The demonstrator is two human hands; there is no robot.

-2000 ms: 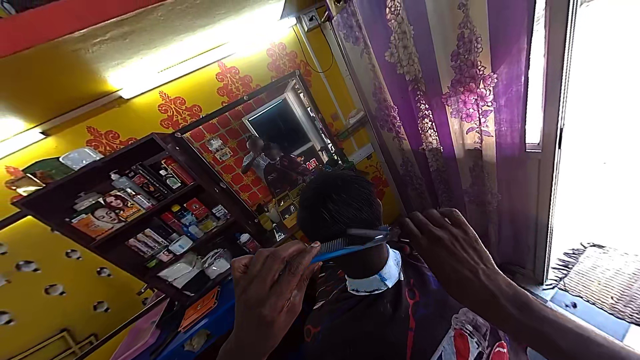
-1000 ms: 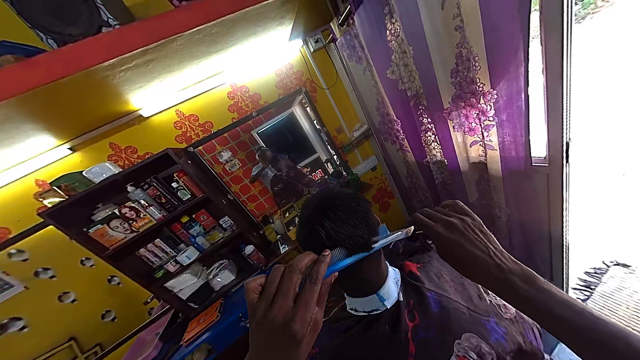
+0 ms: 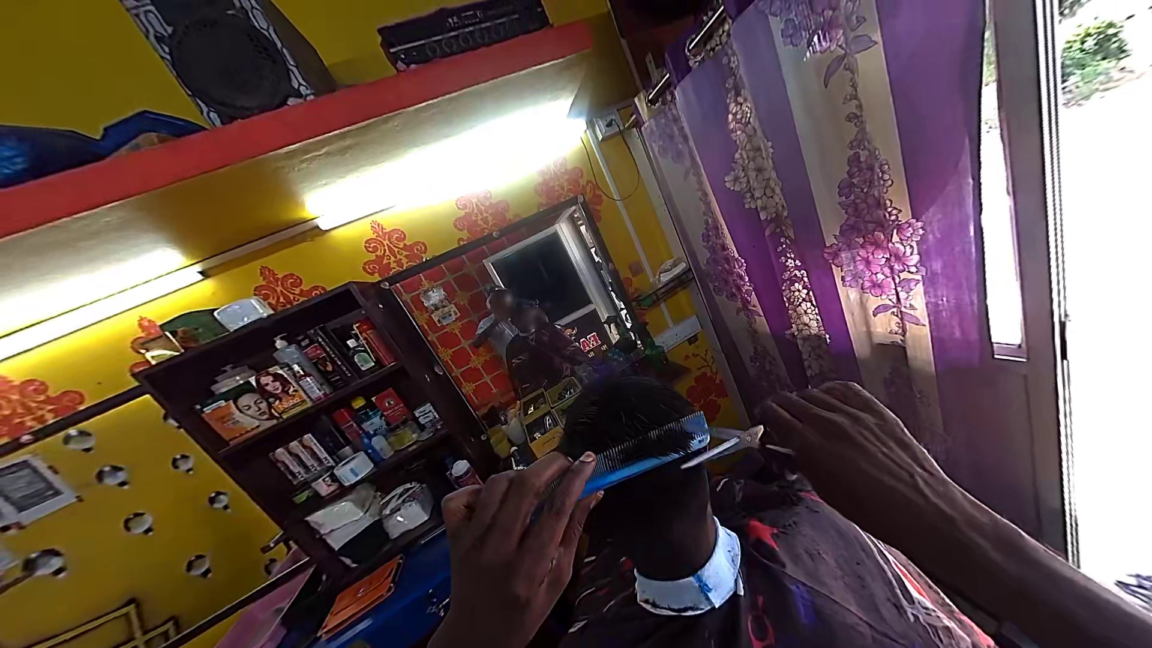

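Note:
A blue comb [image 3: 643,456] lies against the hair at the back of a seated person's head [image 3: 630,418], its teeth upward. My left hand [image 3: 517,531] grips the comb's left end. In my right hand [image 3: 832,441] is a pair of scissors [image 3: 727,444], whose blades reach left to the comb's right end; whether the blades are parted is hard to tell. A white neck strip [image 3: 693,576] circles the person's neck above a dark patterned cape [image 3: 810,576].
A dark shelf unit [image 3: 364,292] with bottles and boxes stands at the left, beside a framed wall mirror [image 3: 432,301]. An orange item [image 3: 360,594] lies on a blue surface [image 3: 418,585]. Purple floral curtains [image 3: 936,180] hang beside a doorway at the right.
The comb was lower, near the nape, two seconds ago and now sits higher on the back of the head. The scissors remain at its right end. The view has tilted up.

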